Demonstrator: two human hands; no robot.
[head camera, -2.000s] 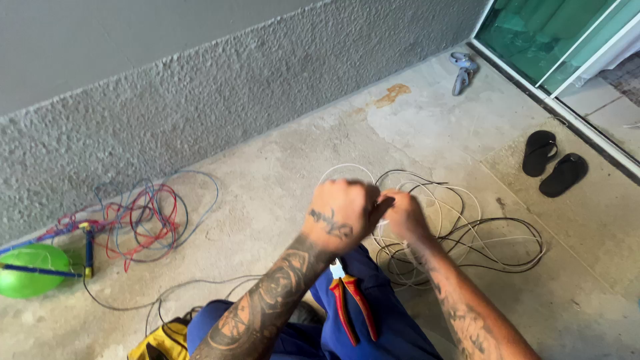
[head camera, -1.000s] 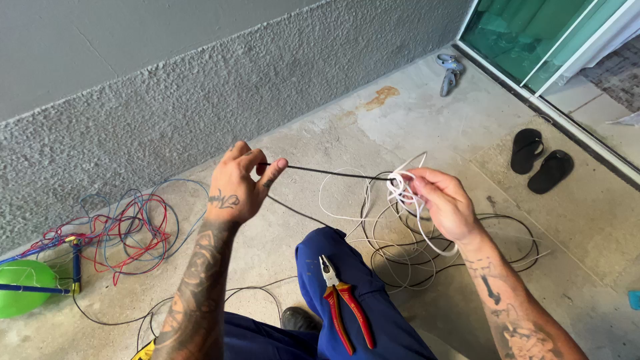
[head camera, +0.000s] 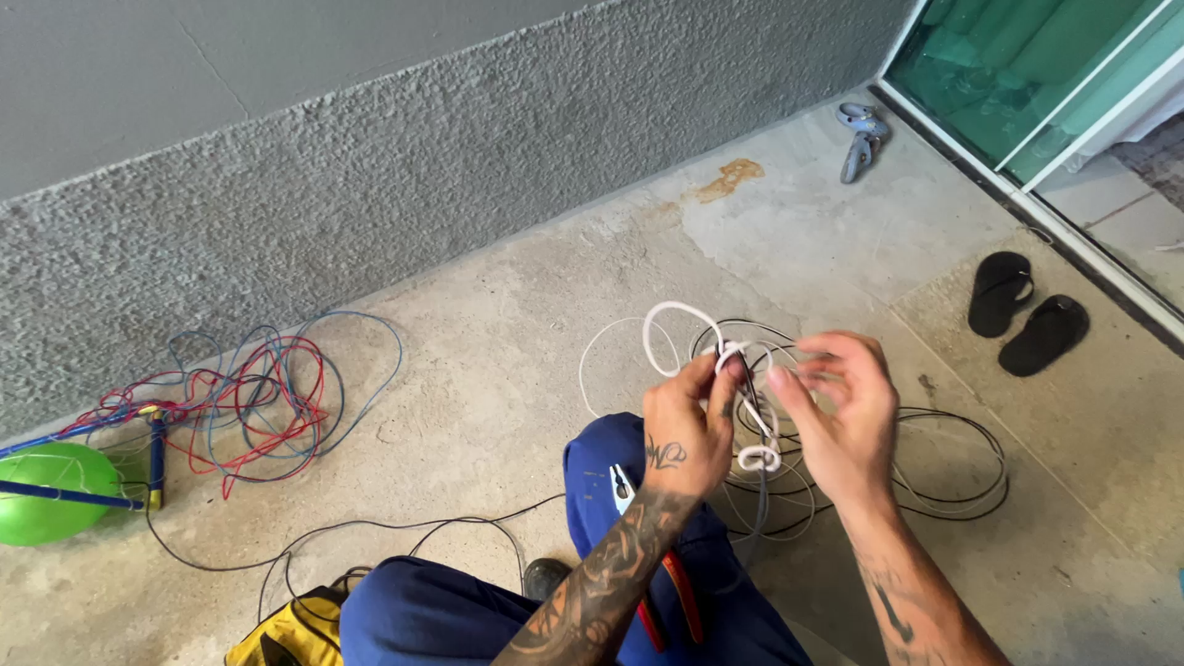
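My left hand (head camera: 689, 425) pinches a looped white cable (head camera: 683, 310) together with a black cable between thumb and fingers. Just to the right, my right hand (head camera: 837, 398) has its fingers apart beside the white loops; whether it touches a strand is not clear. A small white coil (head camera: 758, 458) hangs below, between the hands. Combination pliers with red handles (head camera: 683, 592) lie on my blue-trousered thigh, partly hidden by my left forearm. Loose black and white cable coils (head camera: 999, 462) rest on the floor beneath and to the right of my hands.
Tangled red and blue wires (head camera: 277, 407) lie by the rough wall (head camera: 370, 194). A green balloon (head camera: 55, 495) sits within a blue frame (head camera: 157, 462) at left. A yellow bag (head camera: 296, 634) is near my leg. Black flip-flops (head camera: 1043, 335) and grey-blue clogs (head camera: 860, 139) stand near the glass door (head camera: 980, 83).
My hands were apart with a black cable stretched between them; they have come close together. My left hand has moved right and holds white loops. My right hand's fingers have spread.
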